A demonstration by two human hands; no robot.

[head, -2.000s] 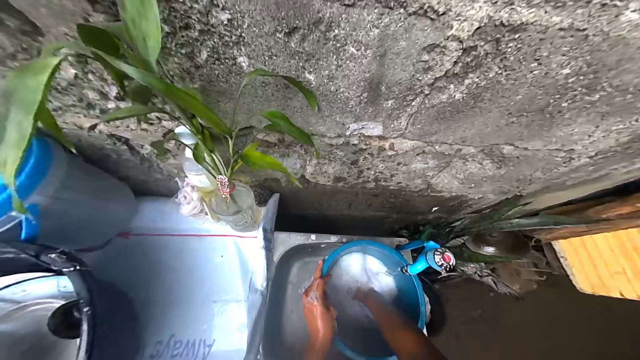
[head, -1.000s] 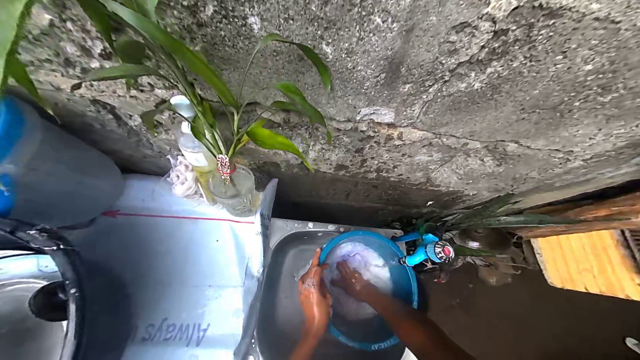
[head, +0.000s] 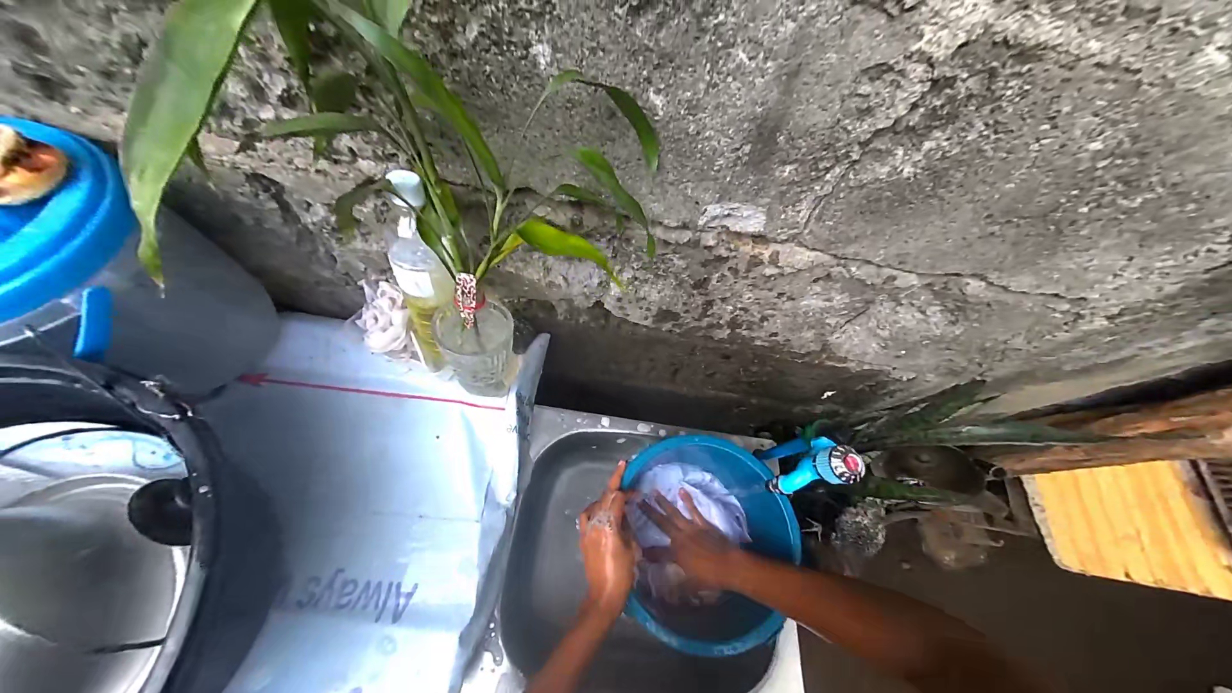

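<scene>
A blue plastic basin (head: 775, 597) stands in a metal sink (head: 558, 568) and holds water and a pale wet cloth (head: 707, 496). My left hand (head: 608, 544) grips the basin's left rim, wet with some suds on its back. Inside the basin my right hand (head: 688, 544) lies on the cloth with its fingers spread, pressing or touching it; whether it grips any fabric is not visible. A blue tap (head: 818, 469) with a red-centred knob reaches over the basin's right rim, and a thin stream seems to leave its spout.
Left of the sink is a counter under a printed plastic sheet (head: 366, 481). On it stand a glass jar (head: 476, 346) with a leafy plant and a bottle (head: 414, 265). A black bucket (head: 231, 577) and a blue-lidded bin (head: 212, 298) are further left. A rough concrete wall (head: 866, 192) rises behind.
My right hand has moved within the basin and its fingers are now spread over the cloth. My left hand stays at the basin's left rim.
</scene>
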